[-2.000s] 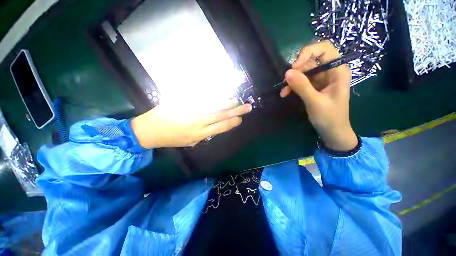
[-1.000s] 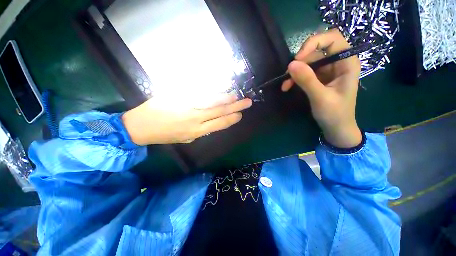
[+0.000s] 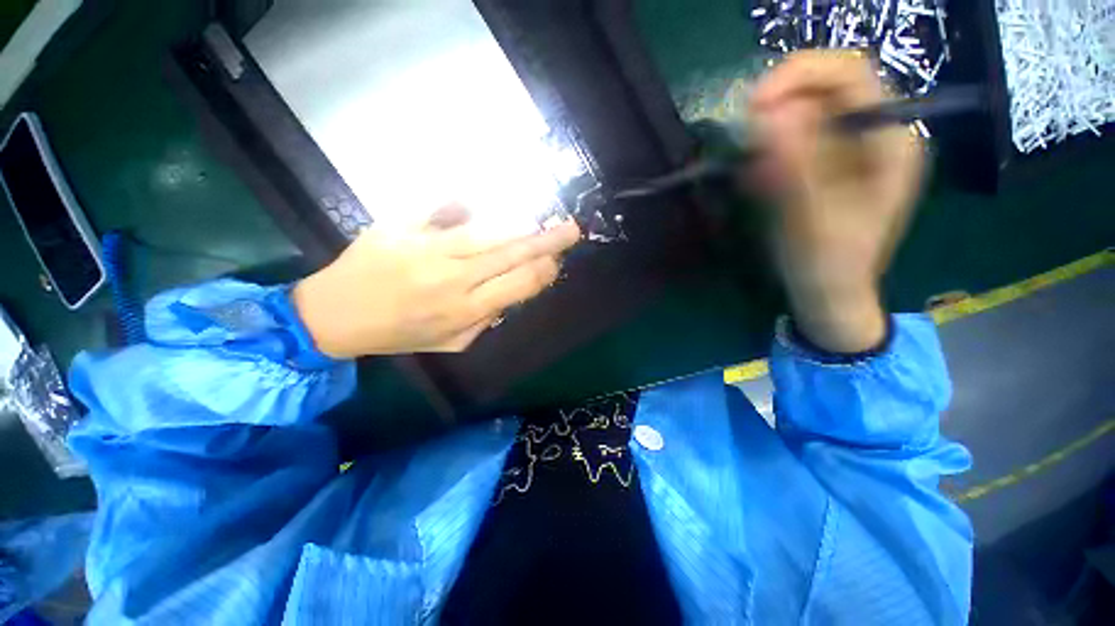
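The open tablet unit (image 3: 404, 98), bright with glare, lies in its black fixture tray (image 3: 648, 116). My left hand (image 3: 434, 287) lies over the near end of the unit, fingertips at the circuit board (image 3: 593, 214); whether it grips anything is not clear. My right hand (image 3: 838, 184), blurred, holds the dark tweezers (image 3: 899, 113) to the right of the tray. Their tip points left, close to the board's right end. Whether the tip holds a part cannot be seen. My left hand covers part of the board.
A pile of small black-and-white strips (image 3: 886, 37) lies at upper right. Beside it is a black parts box (image 3: 978, 141) with white strips (image 3: 1064, 80). A smartphone (image 3: 51, 208) and a clear plastic bag (image 3: 37, 397) lie at left, near a coiled blue cord (image 3: 119, 287).
My right hand has moved right with the tweezers, their tip drawing slightly back from the board. My left hand has shifted slightly left and its fingers have bent a little.
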